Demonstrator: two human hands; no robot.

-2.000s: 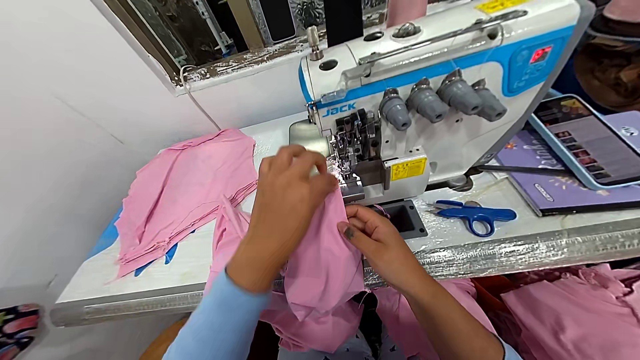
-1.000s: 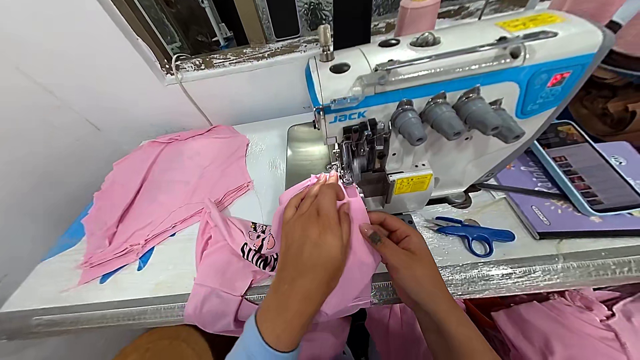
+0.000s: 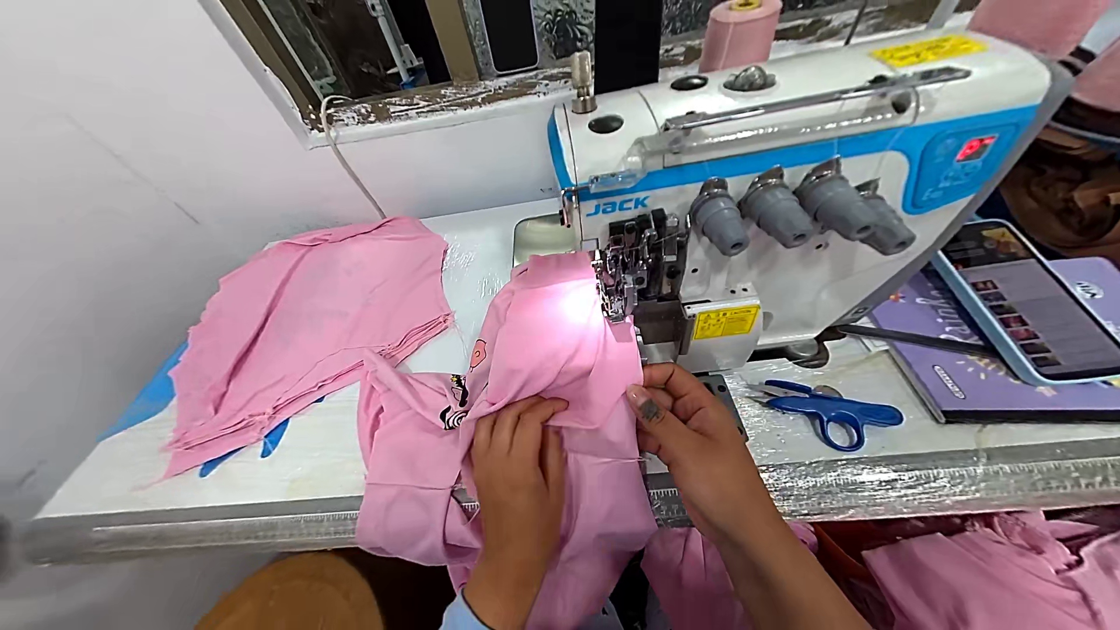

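Note:
A pink fabric garment (image 3: 560, 350) with a dark print lies on the table, its right edge at the presser foot (image 3: 615, 293) of a white and blue Jack overlock sewing machine (image 3: 787, 131). The machine's light falls on the cloth. My left hand (image 3: 521, 481) rests on the garment below the foot, fingers bent over a fold. At the cloth's right edge, my right hand (image 3: 691, 437) pinches the fabric between thumb and fingers, just in front of the foot.
Stacked pink fabric panels (image 3: 324, 324) lie at the left. Blue thread snips (image 3: 831, 411) sit right of my right hand, near a purple notebook (image 3: 936, 367) and a phone (image 3: 1032, 297). The table's front edge (image 3: 945, 481) carries a measuring tape. More pink cloth (image 3: 971, 569) hangs below it.
My left hand has moved from beside the presser foot down toward the table's front edge. The garment now lies flatter in front of the foot. My right hand stays at its right edge.

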